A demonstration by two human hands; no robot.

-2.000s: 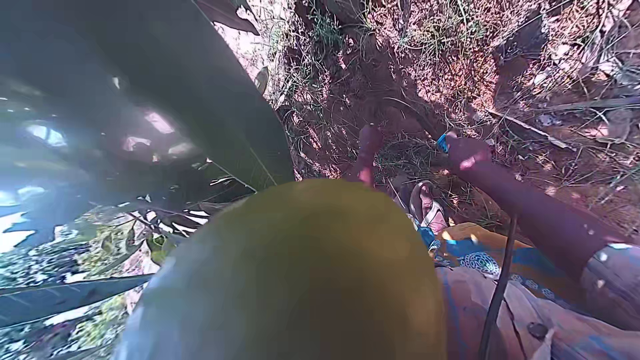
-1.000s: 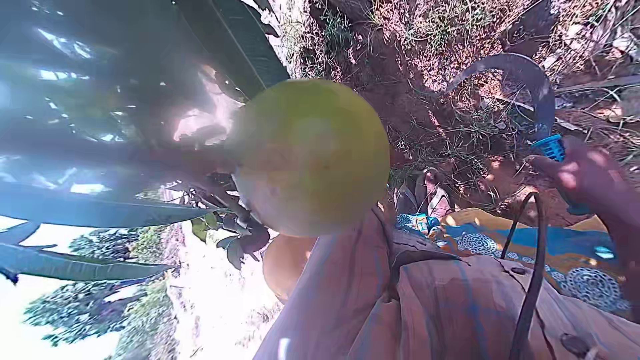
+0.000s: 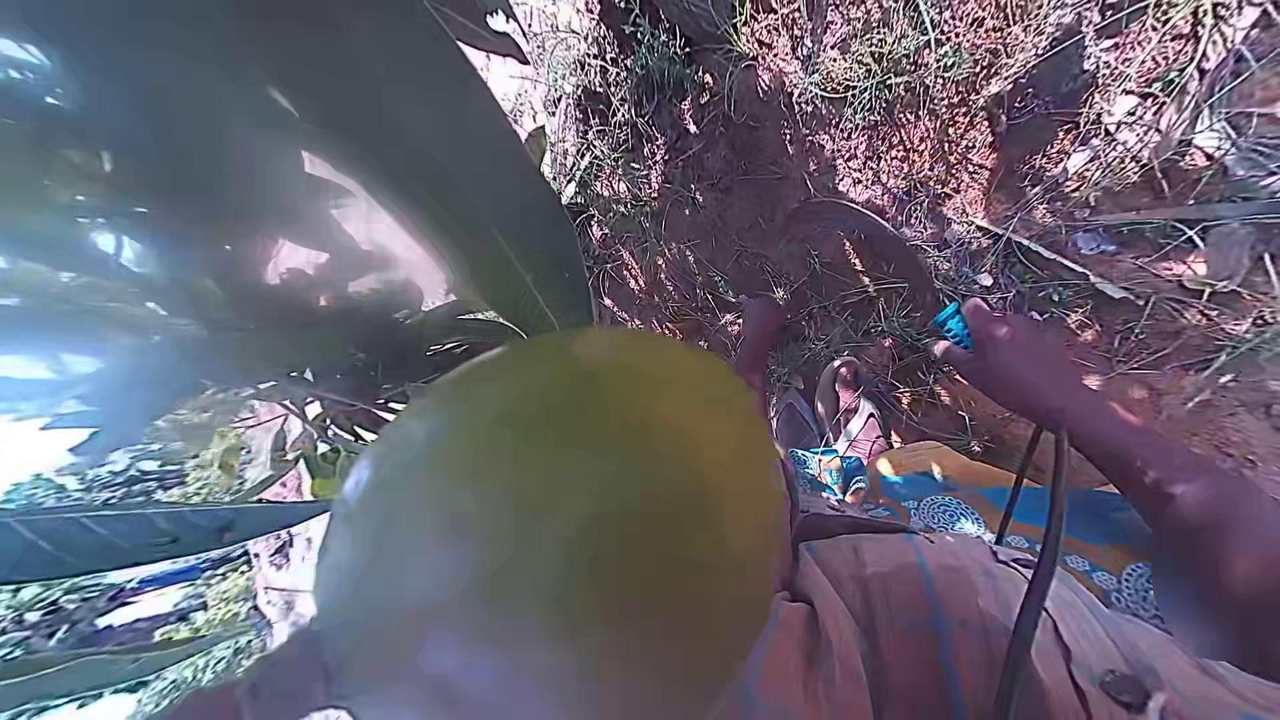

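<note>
My right hand (image 3: 1010, 355) is closed around the blue handle of a sickle (image 3: 885, 245). Its dark curved blade reaches left, low over the soil and grass. My left hand (image 3: 762, 325) shows only in part, past the edge of a big round green-yellow fruit (image 3: 560, 520) close to the camera; its fingers cannot be made out. The fruit hides much of the lower middle of the view. Below the right wrist a dark cord or strap (image 3: 1040, 570) runs down over my shirt.
Large green leaves (image 3: 470, 190) fill the upper left, close to the camera. A long leaf (image 3: 150, 535) crosses the lower left. Dry grass and twigs (image 3: 1060, 260) lie on the ground, and a sandalled foot (image 3: 850, 405) stands beside patterned blue and yellow cloth (image 3: 950, 510).
My right hand has moved left with the sickle from the right side, where it was one second ago. My left hand, out of sight then, shows again. The fruit looms larger.
</note>
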